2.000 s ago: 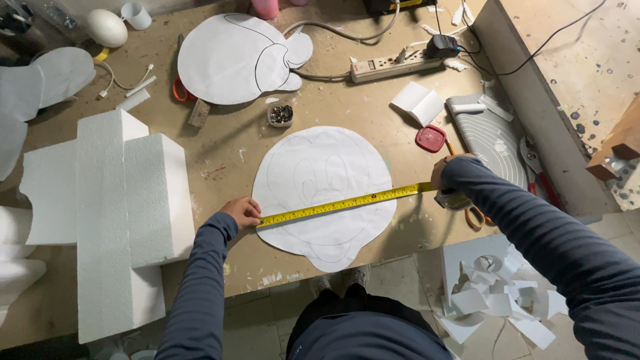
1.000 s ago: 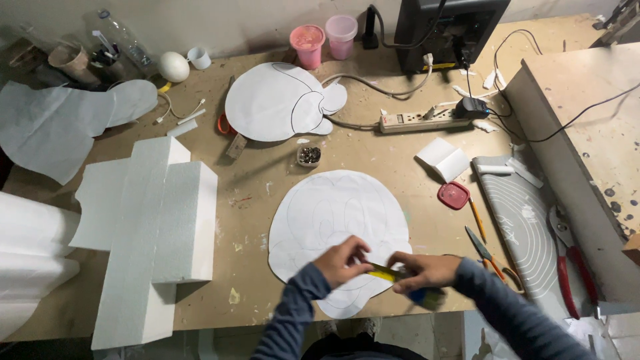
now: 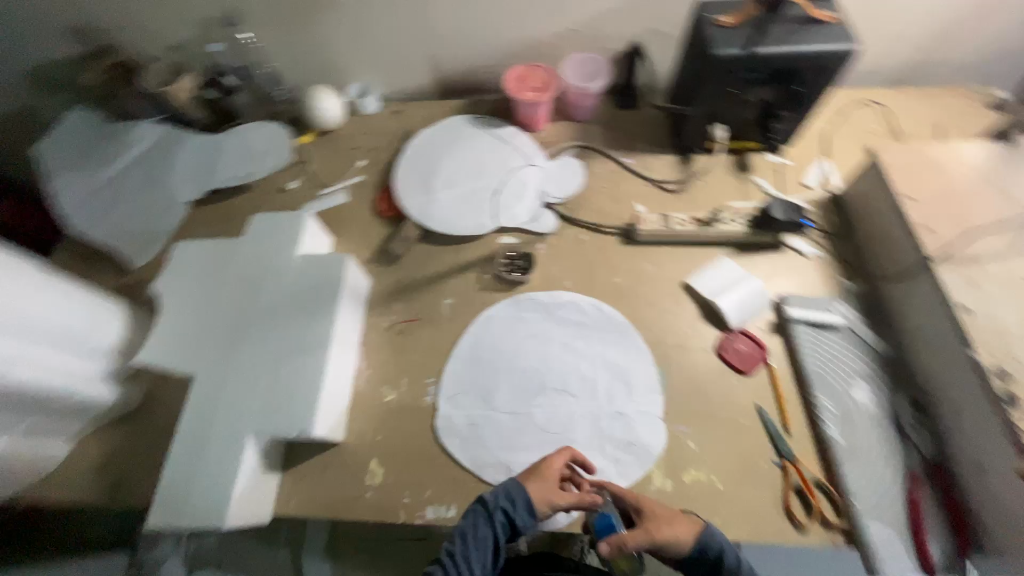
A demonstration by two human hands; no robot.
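Note:
A round white paper cutout [image 3: 552, 368] with faint drawn lines lies at the middle of the table's front edge. Over its lower edge are both of my hands, close together. My right hand [image 3: 652, 520] holds the tape measure [image 3: 606, 524], whose case shows a blue patch; no yellow blade can be made out. My left hand [image 3: 558, 482] has its fingertips at the top of the case, and whether it grips anything is blurred. Scissors with orange handles [image 3: 808, 492] and a pencil [image 3: 778, 396] lie to the right of the cutout.
White foam blocks [image 3: 256, 320] stand on the left. Behind the cutout are a small container of dark bits [image 3: 514, 262], another paper cutout [image 3: 464, 176] and a power strip [image 3: 704, 232]. A red lid [image 3: 742, 352], a grey mat [image 3: 840, 400] and red-handled pliers [image 3: 920, 520] are at the right.
The yellow blade, stretched across the cutout two seconds ago, is no longer seen extended. My hands have come together at the cutout's lower edge. The view has tilted up.

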